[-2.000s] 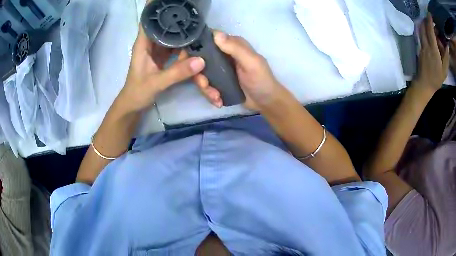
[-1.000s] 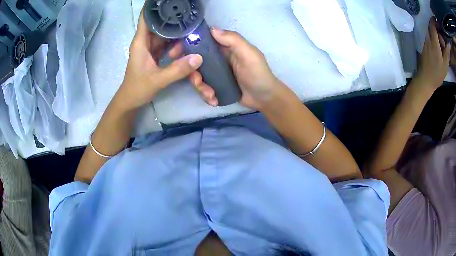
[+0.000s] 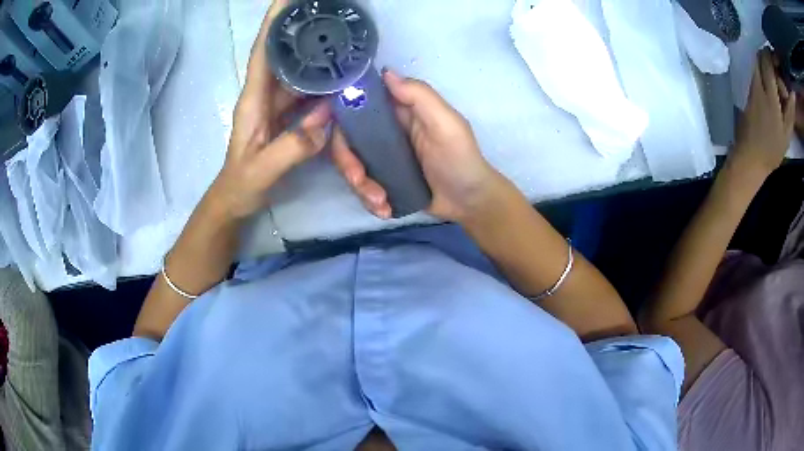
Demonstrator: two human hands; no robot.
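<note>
A dark grey handheld fan (image 3: pixel 383 150) is held over the near part of the table, its round head with radial ribs up and to the left, its handle slanting down to the right. A white-blue indicator light (image 3: pixel 353 95) glows just below the head. My right hand (image 3: pixel 441 145) grips the handle from the right, with fingertips showing at its left side. My left hand (image 3: pixel 273 141) holds the head from the left and behind, its thumb off the button and beside the handle. Some left fingers are hidden behind the fan.
White sleeves lie at the left (image 3: pixel 132 132) and at the right (image 3: pixel 582 79) on the foam-covered table (image 3: pixel 467 79). Retail boxes (image 3: pixel 57 31) stand at the upper left. At the right, another person's hand (image 3: pixel 763 119) holds a grey fan (image 3: pixel 783 40).
The indicator light, unlit two seconds ago, is lit. The left thumb has drawn back leftwards from the handle. The fan and both hands sit slightly lower in view.
</note>
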